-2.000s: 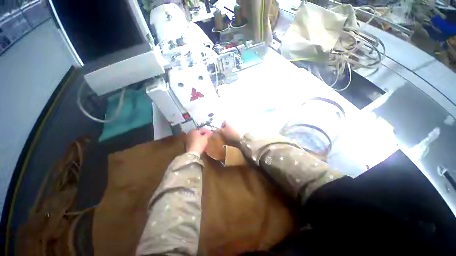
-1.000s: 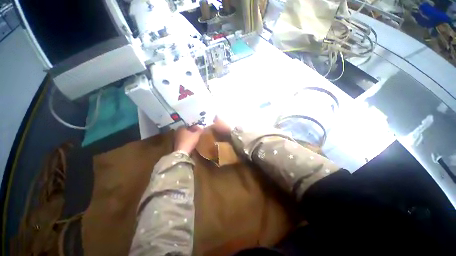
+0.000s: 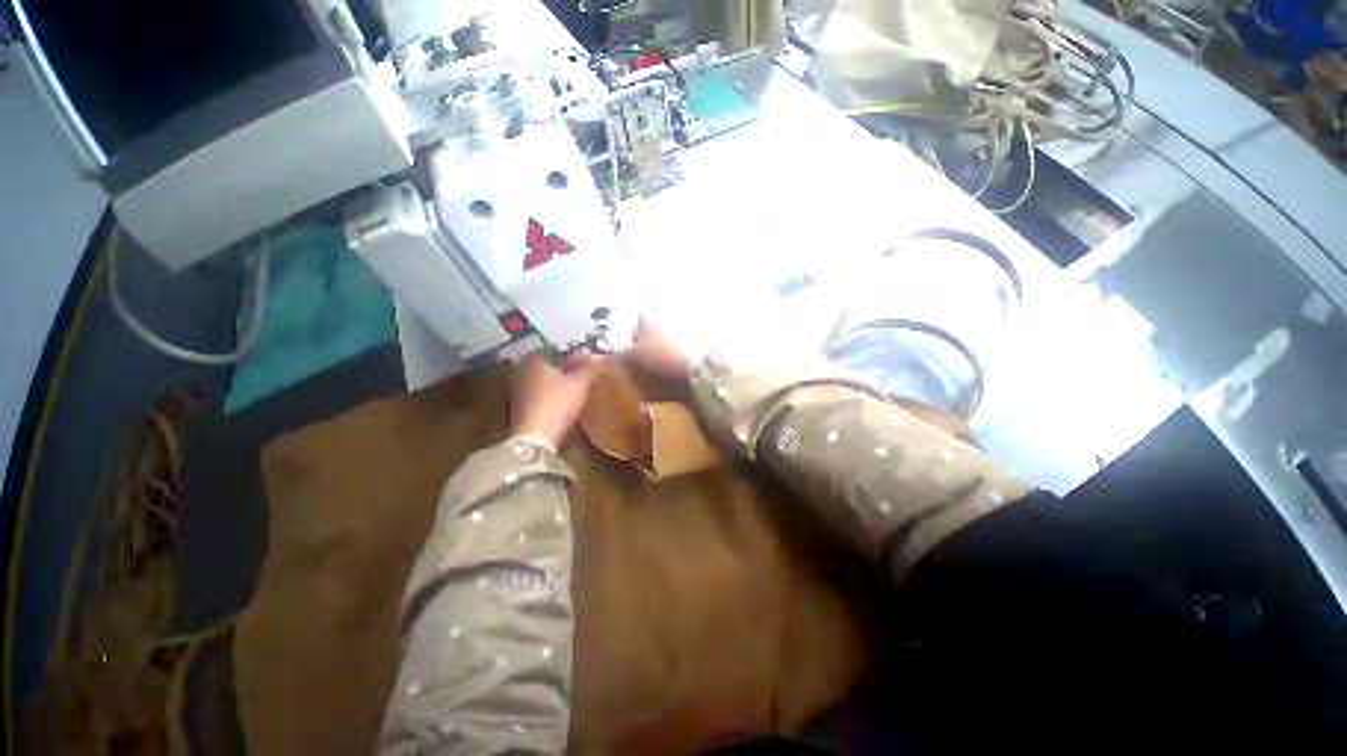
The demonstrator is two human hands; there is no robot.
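Observation:
The large brown bag panel covers the front of the table and my lap. Its top edge lies under the white sewing machine head with the red logo. A small orange-brown flap stands folded on the panel between my wrists. My left hand pinches the brown edge just left of the needle area. My right hand holds the edge just right of it, with fingertips partly lost in glare. The needle and presser foot are hidden.
A dark screen in a white casing stands upper left, above a teal cloth. Brown straps are heaped at far left. Cream bags with tangled cords lie upper right. Thin dark loops curve over the bright table at right.
The view has shifted, so the machine and screen sit higher and further left in the picture. Both hands stay at the brown edge by the machine head. The flap still stands folded.

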